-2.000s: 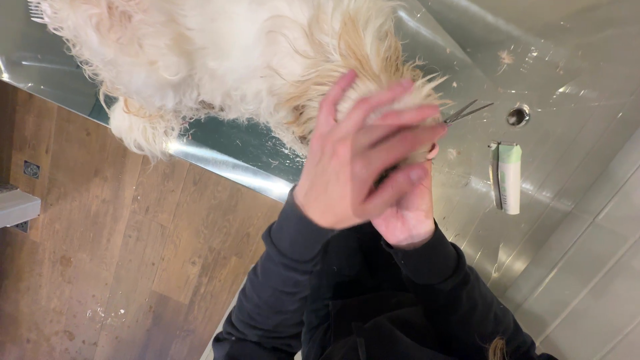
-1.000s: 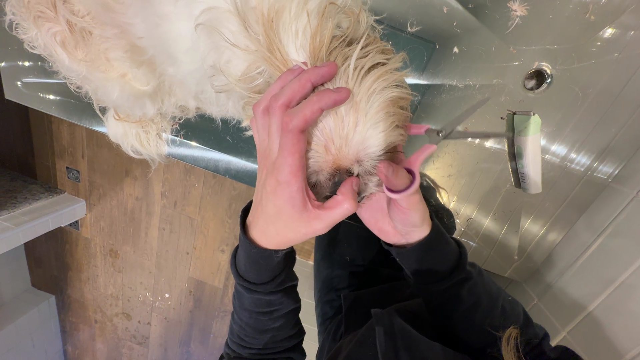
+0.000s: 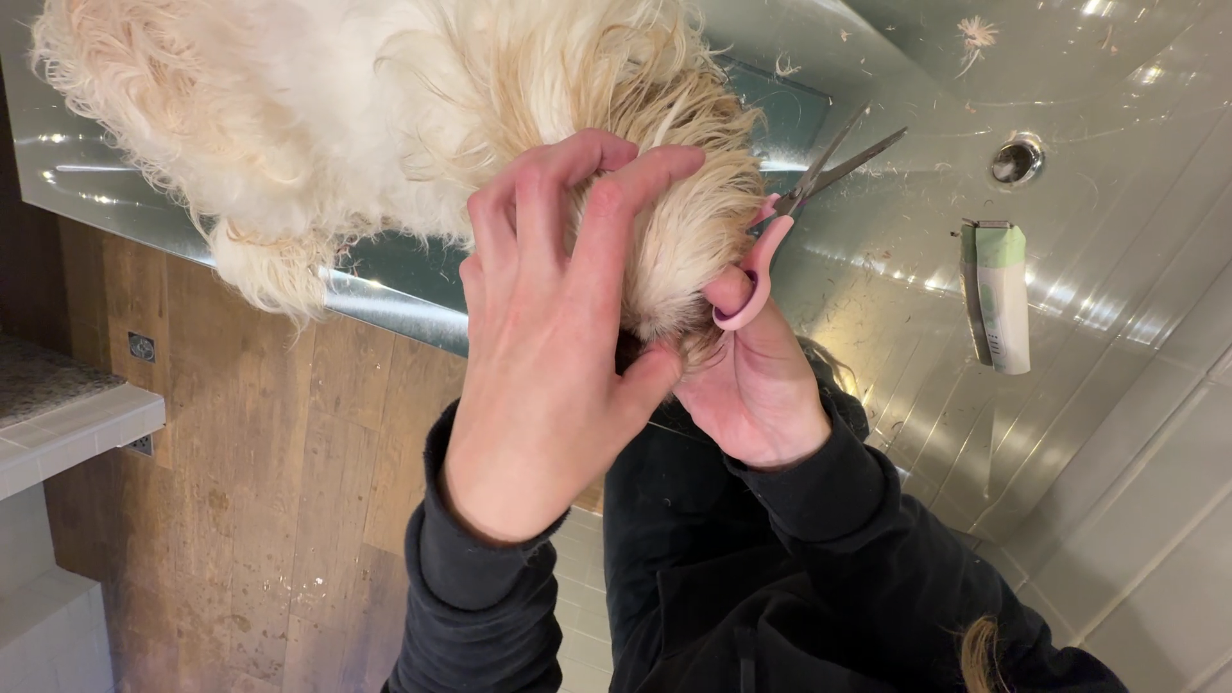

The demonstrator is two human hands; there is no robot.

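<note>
A dog with long cream and tan fur (image 3: 318, 106) stands on a metal tub surface, its head toward me. My left hand (image 3: 558, 337) lies over the side of its head, fingers spread in the fur and thumb near the muzzle. Under and beside the muzzle is my right hand (image 3: 756, 375), with a finger or thumb through a pink handle loop of the scissors (image 3: 808, 197). The scissor blades are apart and point up and right, away from the face. The dog's eyes and the other fingers of my right hand are hidden.
A round drain (image 3: 1016, 161) is in the metal tub (image 3: 924, 298). Below it lies a green and white tube or packet (image 3: 1001, 298) with a dark comb-like item alongside. Loose fur tufts (image 3: 976, 35) are scattered about. A tiled ledge (image 3: 87, 433) juts out at the left over the wood floor (image 3: 260, 500).
Two seconds ago my left hand was blurred in front of the dog's head; now it rests on the fur. The scissors' pink handles, hidden then, show at my right hand.
</note>
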